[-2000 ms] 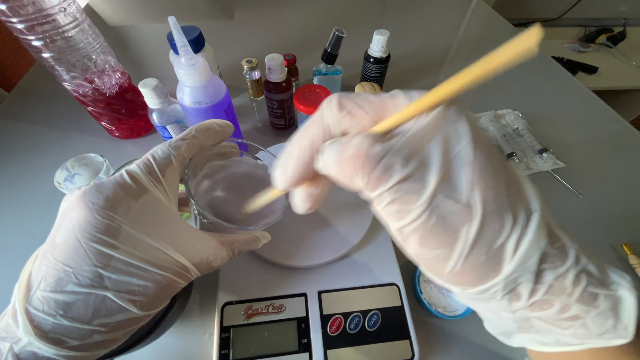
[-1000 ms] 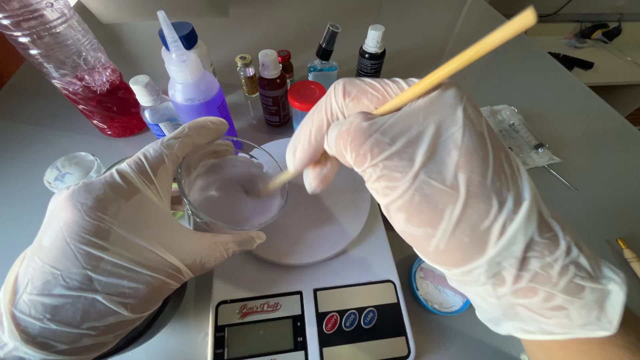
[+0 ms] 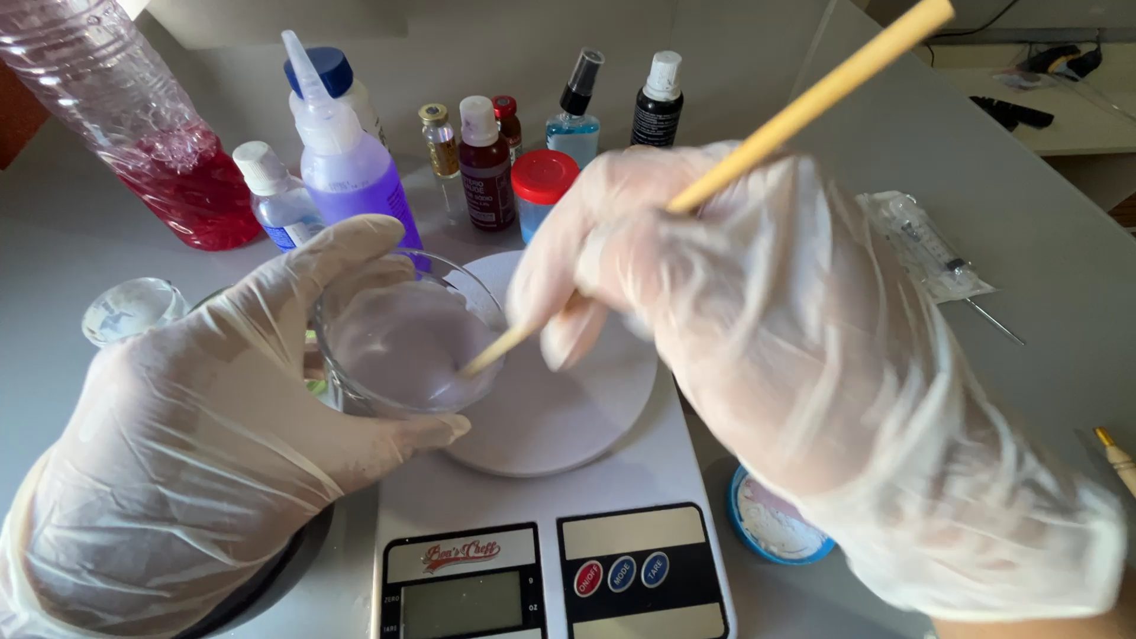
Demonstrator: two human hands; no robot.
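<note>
In a white translucent glove, my left hand (image 3: 204, 399) grips a clear glass bowl (image 3: 333, 355) from its left side, tilted over the scale. Pale greyish-lilac liquid fills part of the bowl. My gloved right hand (image 3: 737, 293) pinches a wooden stick (image 3: 816, 98), whose lower tip dips into the liquid near the bowl's right side. Beneath both hands lies a white digital kitchen scale (image 3: 461, 501) with a round plate (image 3: 568, 417); its display looks blank.
Behind stand a purple-liquid squeeze bottle (image 3: 351, 173), a tilted clear plastic bottle with red liquid (image 3: 195, 186), a red-lidded jar (image 3: 544, 177) and several small bottles. A small glass dish (image 3: 133, 311) is at left. A blue-rimmed container (image 3: 781, 524) and a packaged syringe (image 3: 923, 244) lie at right.
The stick's tip has shifted within the liquid. Both hands keep their hold on the bowl and the stick.
</note>
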